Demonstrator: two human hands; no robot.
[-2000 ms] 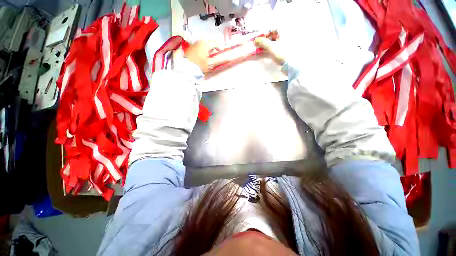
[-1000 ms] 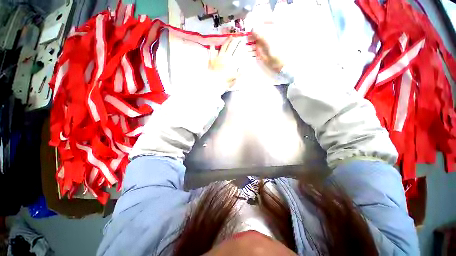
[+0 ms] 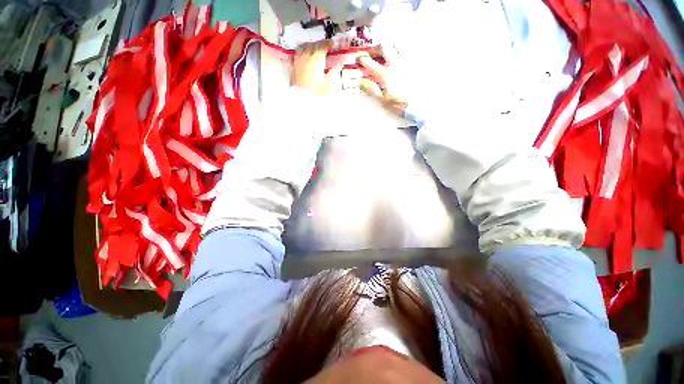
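A red strip (image 3: 276, 49) with a pale stripe runs from the left pile to the needle area at top centre. My left hand (image 3: 311, 69) is on the strip, its fingers near the needle area. My right hand (image 3: 381, 81) is beside it, fingers bent over the strip's right part. Glare washes out the fingertips, so the exact hold of each hand cannot be told. The presser foot and needle area (image 3: 358, 34) shows small dark and red parts just beyond the fingers.
A tangled left pile (image 3: 161, 150) of red striped strips stands above a carton (image 3: 88, 259). A flatter right pile (image 3: 626, 161) hangs over the table's right edge, with another carton (image 3: 637, 313) below. A shiny grey panel (image 3: 379, 196) lies at the near edge.
The earlier short piece between my hands is gone from there; a strip now reaches in from the left pile. My left hand has bent and moved left since one second ago; my right moved slightly left.
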